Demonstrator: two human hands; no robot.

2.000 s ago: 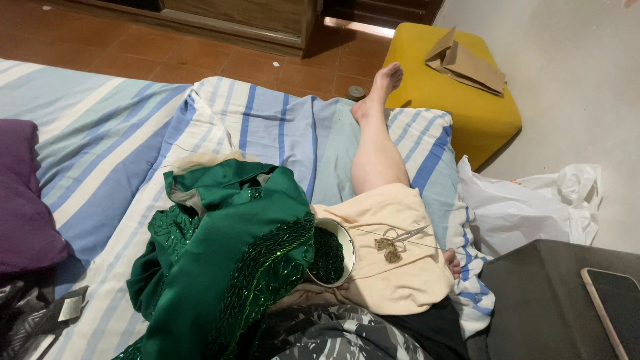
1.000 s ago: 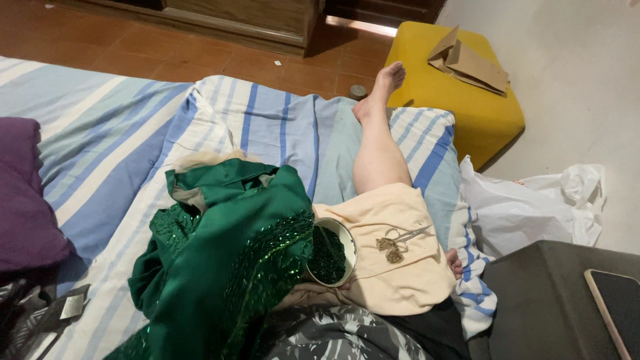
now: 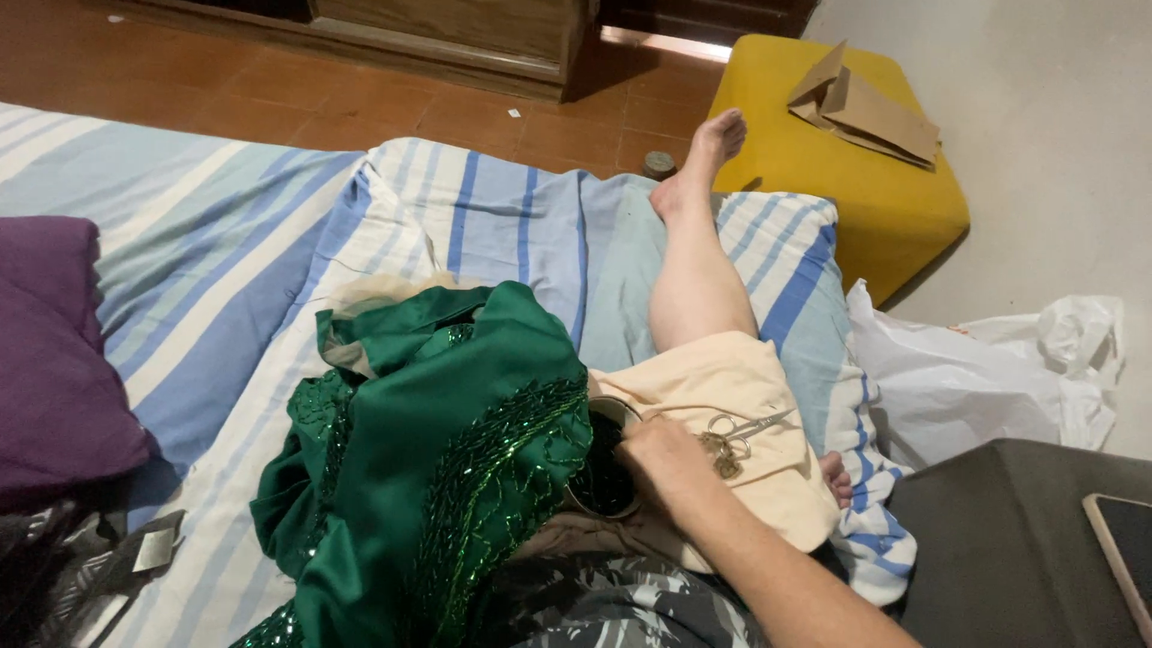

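Note:
My right hand (image 3: 664, 459) is at the right rim of a round container (image 3: 621, 407) of dark beads on my lap, its fingers curled down; whether they pinch anything does not show. Left of the container, a green satin garment (image 3: 405, 432) with shiny green beadwork lies bunched over my lap and the bed. A cream cloth (image 3: 729, 369) covers my thigh. On it rest small metal scissors (image 3: 760, 425) and, partly behind my hand, a small gold-brown tangled item (image 3: 723, 454). My left hand is out of sight.
A striped sheet (image 3: 504, 216) covers the bed. At left lies a purple cloth (image 3: 54, 351). Right of the bed are a white plastic bag (image 3: 972, 387) and a dark grey seat (image 3: 999, 549) bearing a phone (image 3: 1125, 558). Brown paper (image 3: 873, 117) lies on a yellow pouf (image 3: 810, 198).
My right hand and forearm have come into view from the lower right and are now at the bead container. Neither hand shows in the earlier frames.

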